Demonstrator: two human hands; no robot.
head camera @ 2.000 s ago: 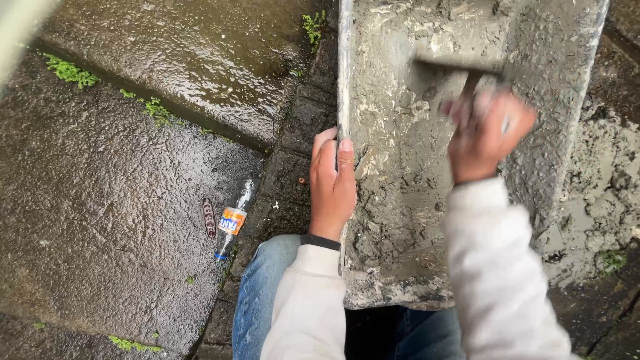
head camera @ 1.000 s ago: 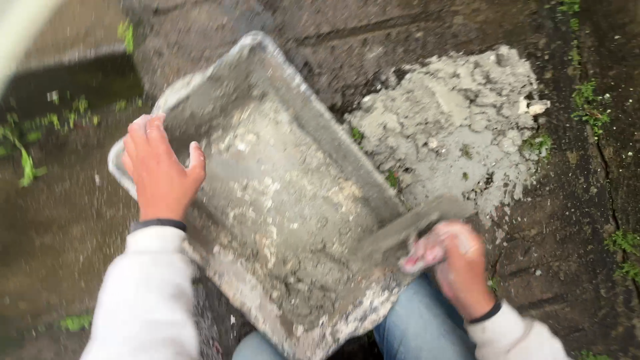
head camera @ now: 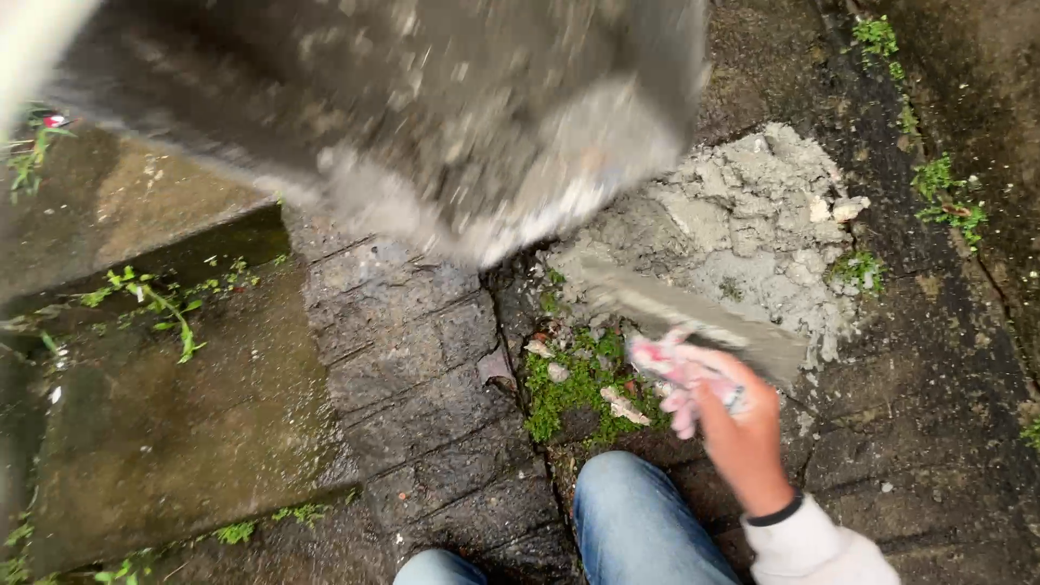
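Observation:
My right hand [head camera: 731, 414], smeared with mortar, is closed around the handle of a flat plastering trowel [head camera: 699, 317]. The trowel's long blade lies just beyond my fingers, over the near edge of a patch of wet grey mortar [head camera: 756, 195] on the ground. A large mortar trough [head camera: 406, 114], blurred by motion, fills the upper left and middle of the view, tilted, its near corner beside the mortar patch. My left hand is out of view; whether it touches the trough cannot be seen.
Dark paving bricks [head camera: 431, 366] run below the trough. Green moss [head camera: 585, 382] with small stones lies between trowel and knee. A raised wet slab [head camera: 195, 422] with weeds is at left. My jeans-clad knees [head camera: 650, 520] are at the bottom.
The trough, which stood before my knees a second ago, has moved away to the upper left and is tilted. My left hand has left the view. The trowel is now by the mortar patch.

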